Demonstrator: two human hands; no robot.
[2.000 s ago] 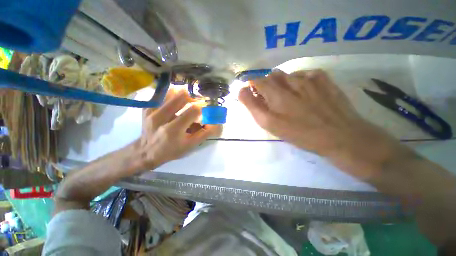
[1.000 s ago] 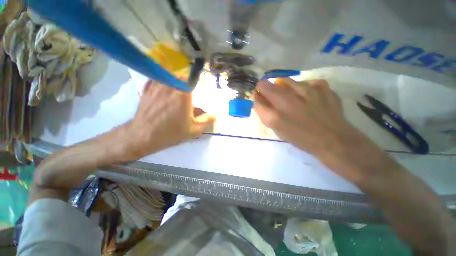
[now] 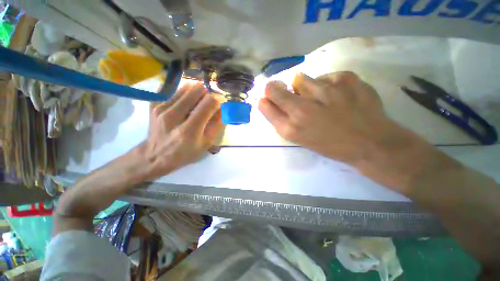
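Note:
The white sewing machine head (image 3: 263, 27) with blue lettering fills the top. Its metal needle area (image 3: 233, 79) and a blue cap (image 3: 236, 112) stand in bright glare. My left hand (image 3: 183, 123) lies just left of the cap, fingers bent toward the needle area. A small brown bit (image 3: 214, 149) shows under its edge. My right hand (image 3: 323, 112) is right of the needle, fingers bent and close together. Glare and the fingers hide the work, so I cannot tell what either hand holds. Snips with dark blue handles (image 3: 452, 110) lie to the right.
A blue strip (image 3: 71, 77) and a yellow lump (image 3: 129, 68) are left of the needle. Brown panels (image 3: 27, 131) and pale pieces (image 3: 55, 82) are heaped at the left. A ruler edge (image 3: 274, 209) runs along the front. Stacked pieces (image 3: 172, 230) and a plastic bag (image 3: 368, 255) are below.
The view has shifted between frames. My left hand's fingers are back nearer the needle area than one second ago. My right hand stays beside the needle, its fingers slightly moved.

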